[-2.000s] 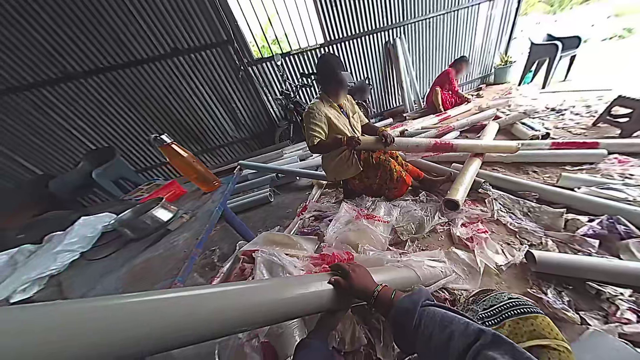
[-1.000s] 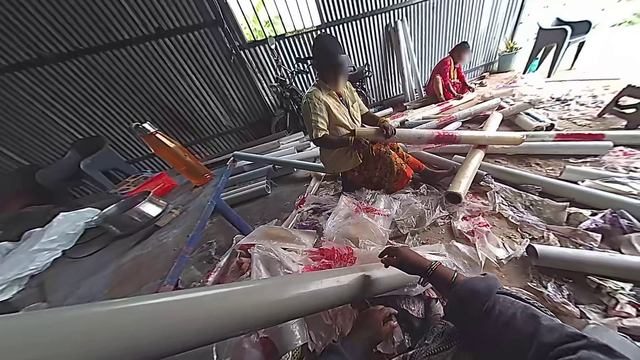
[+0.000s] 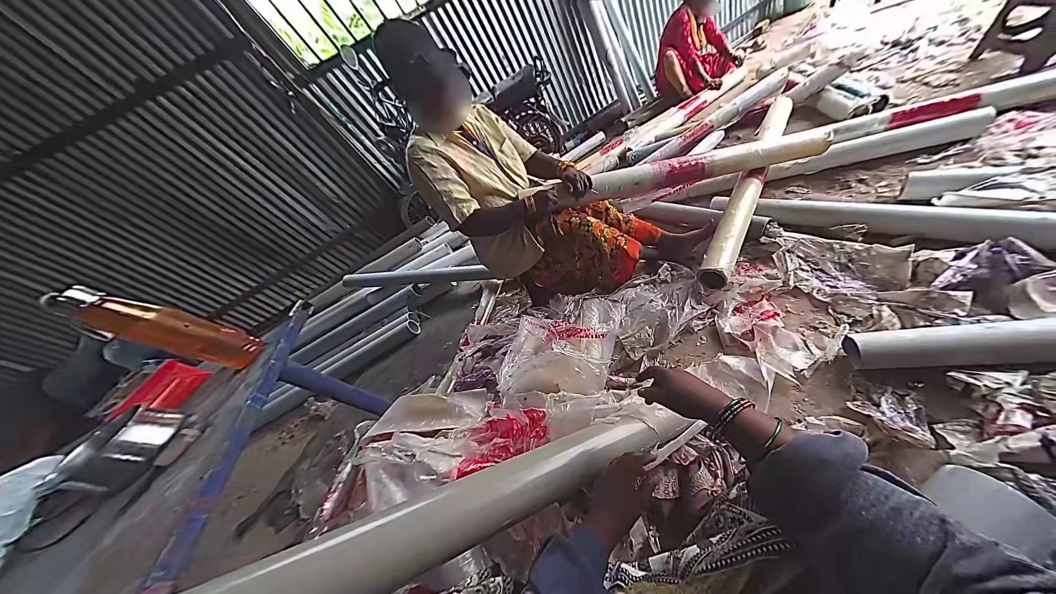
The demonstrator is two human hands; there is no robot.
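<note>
A long pale plastic pipe point(image 3: 462, 511) slants across the lower view, its far end near my hands. My left hand point(image 3: 620, 495) is at the near side of that end, a pale strip of plastic film point(image 3: 672, 445) beside its fingertips. Beyond the pipe's end, my right hand point(image 3: 672, 392) has its fingers bent together around what looks like a bit of clear film. Blur hides the exact grip of both hands. Crumpled plastic wrap point(image 3: 561, 355), partly red, lies around and beyond the pipe.
A seated person point(image 3: 487, 173) holds a red-marked pipe point(image 3: 685, 169) ahead; another person point(image 3: 693, 49) sits farther back. More pipes point(image 3: 907, 219) lie across the floor at right. A blue metal stand point(image 3: 239, 437), an orange bottle point(image 3: 165, 328) and a red object point(image 3: 161, 386) are at left.
My right hand has left the pipe's surface and moved beyond its end. My left hand, mostly hidden below the pipe before, now shows beside the end. The view has shifted.
</note>
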